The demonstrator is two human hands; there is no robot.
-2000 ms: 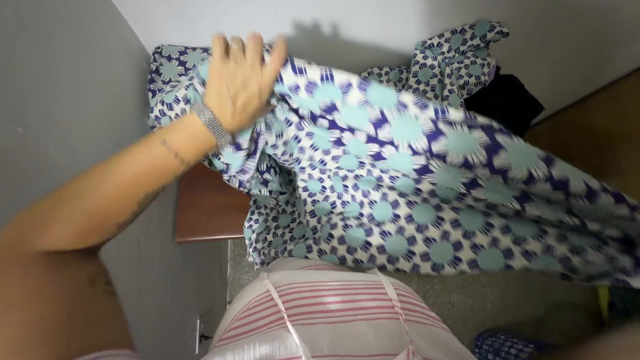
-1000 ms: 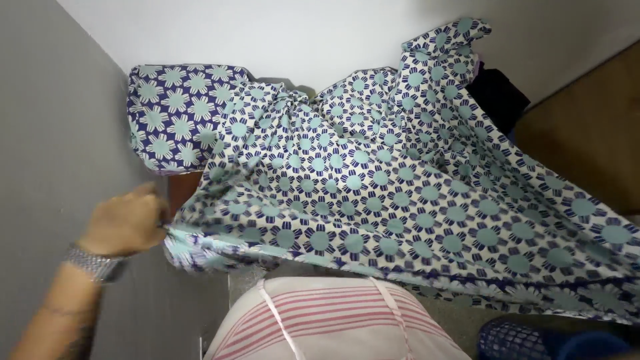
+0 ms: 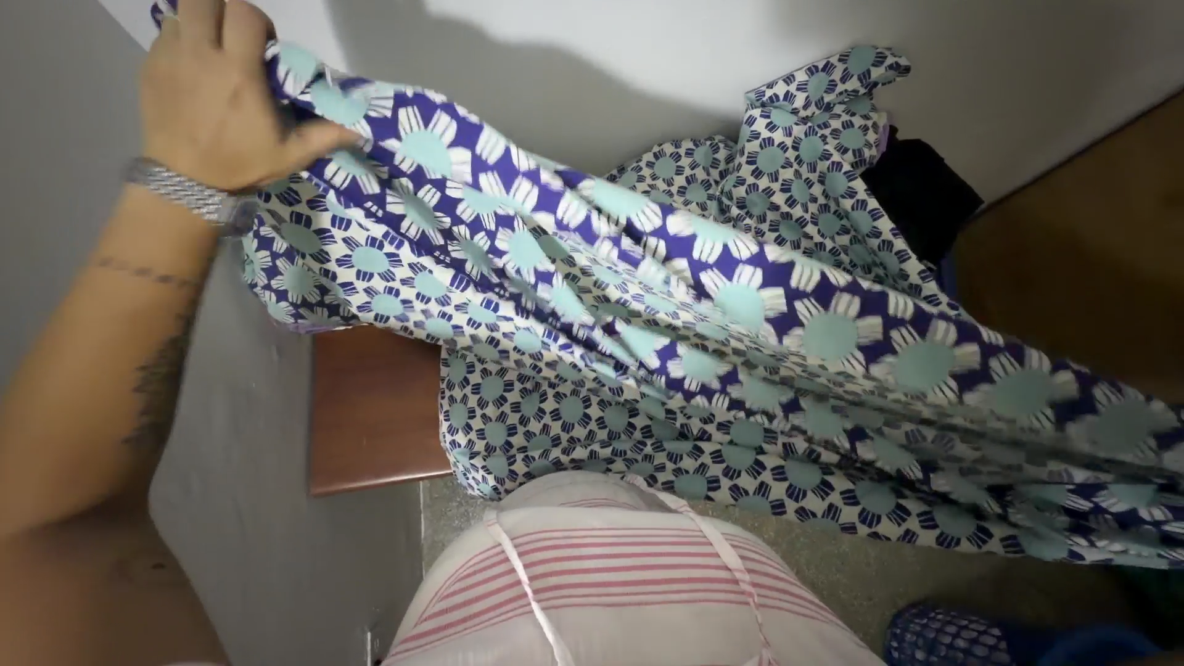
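My left hand (image 3: 217, 102), with a metal watch band at the wrist, is raised at the upper left and grips the edge of a large floral fabric (image 3: 740, 296) in purple, white and teal. From there the cloth stretches in long folds down to the right edge of the view. Its paler side hangs below, near my striped top. Under the hand lies a piece with the same kind of floral print (image 3: 296, 277), perhaps a pillow. More bunched patterned cloth (image 3: 805, 157) rests against the wall at the upper right. My right hand is not in view.
A reddish-brown wooden surface (image 3: 370, 407) shows below the cloth at the left. Grey walls stand left and behind. A black cloth item (image 3: 920, 194) lies at the right beside a brown surface (image 3: 1073, 240). Blue patterned items (image 3: 953, 638) sit at the lower right above a speckled floor.
My left hand has moved up from the lower left with the fabric's edge in it. The cloth that lay spread out is now lifted and drawn into long folds, covering much of the purple floral piece.
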